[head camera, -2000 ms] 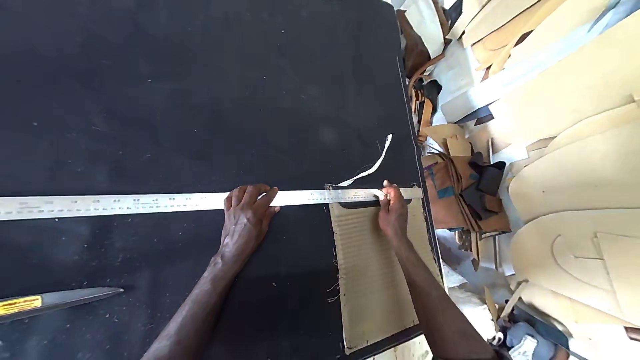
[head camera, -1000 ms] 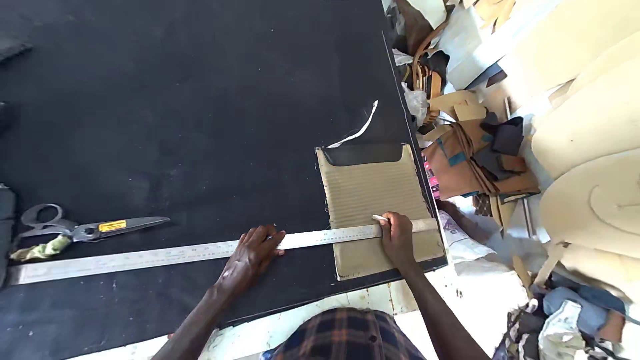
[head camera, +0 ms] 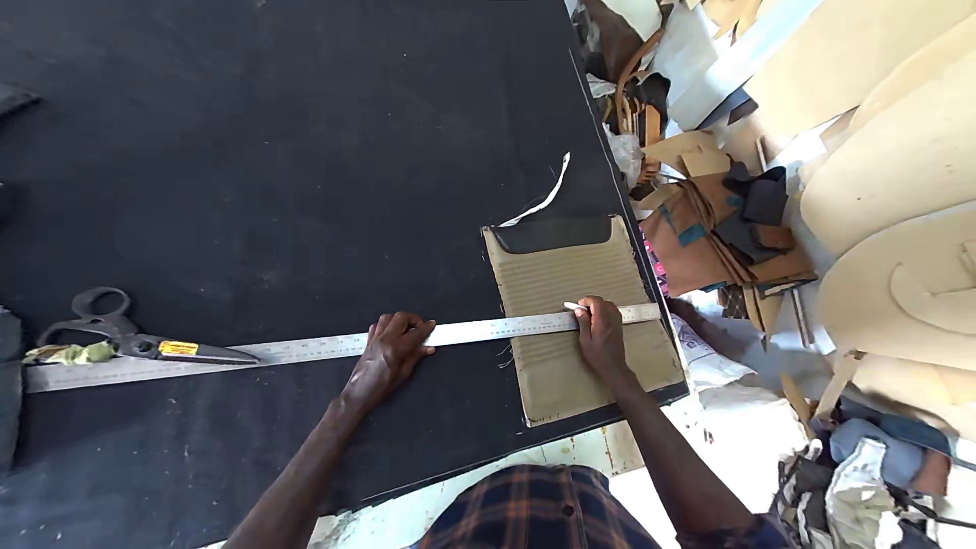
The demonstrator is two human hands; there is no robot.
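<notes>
A long metal ruler lies across black fabric and over a beige ribbed panel near the right corner. My left hand presses on the ruler left of the panel, fingers bent over its upper edge. My right hand rests on the ruler over the panel and pinches a small white marking piece, perhaps chalk. The panel has a dark, curved cutout-shaped part at its top. Scissors with dark handles overlap the ruler's left part.
A narrow white strip lies above the panel. Dark folded cloth covers the ruler's left end. Beyond the right edge are brown and dark material scraps, large beige sheets and a cloth pile.
The ruler and both hands have moved down from the panel's top edge to across its middle. The ruler now passes under the scissors, which lay apart from it one second ago.
</notes>
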